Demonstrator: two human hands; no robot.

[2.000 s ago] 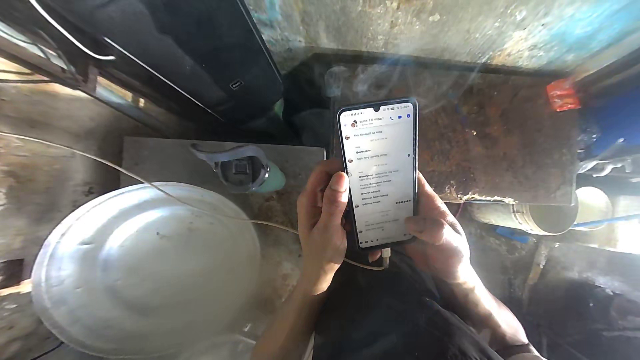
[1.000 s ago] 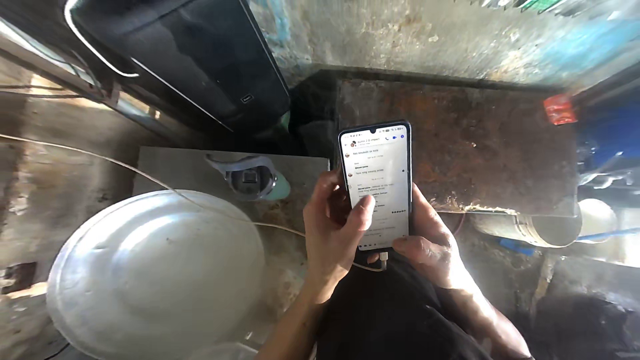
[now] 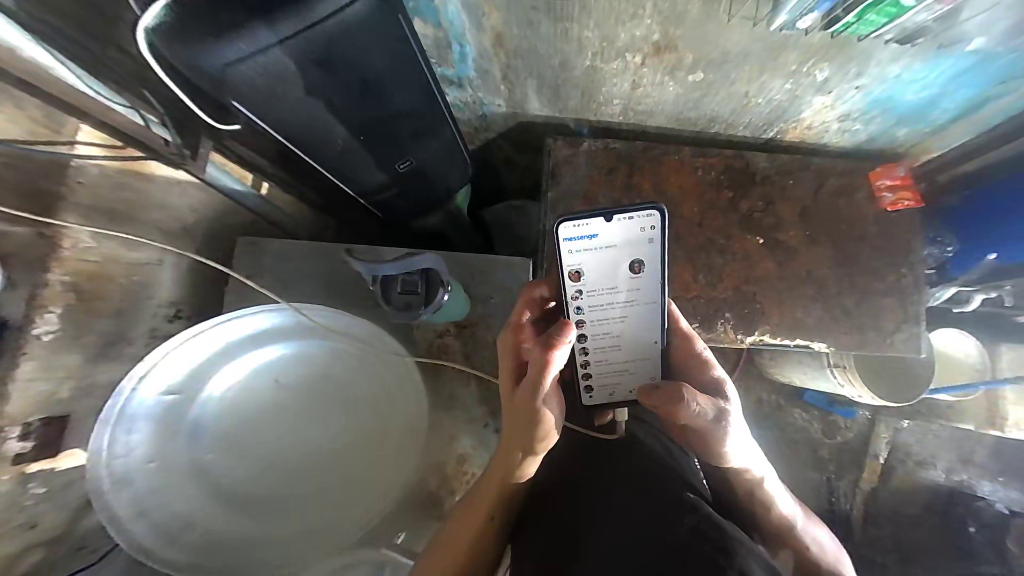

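Observation:
A smartphone [image 3: 614, 312] with a dark edge is held upright between both hands, its lit screen showing a list of chats with small round pictures. My left hand [image 3: 534, 368] grips its left side, the thumb at the screen's edge. My right hand [image 3: 700, 392] holds the lower right side and corner, with the thumb over the bottom of the screen. A white charging cable [image 3: 472, 370] runs from the left to a plug [image 3: 621, 416] at the phone's bottom end. The fingers behind the phone are mostly hidden.
A large round metal lid or tray [image 3: 264, 432] lies at the lower left. Beyond it are a mint tumbler [image 3: 452, 302] with a clear lid and a black loudspeaker [image 3: 344, 104]. A rusty tabletop [image 3: 784, 248] bears a red packet [image 3: 896, 187]; white buckets [image 3: 892, 376] lie at the right.
The phone's screen has changed from a conversation to a list of chats. My left thumb has moved from over the screen to its left edge.

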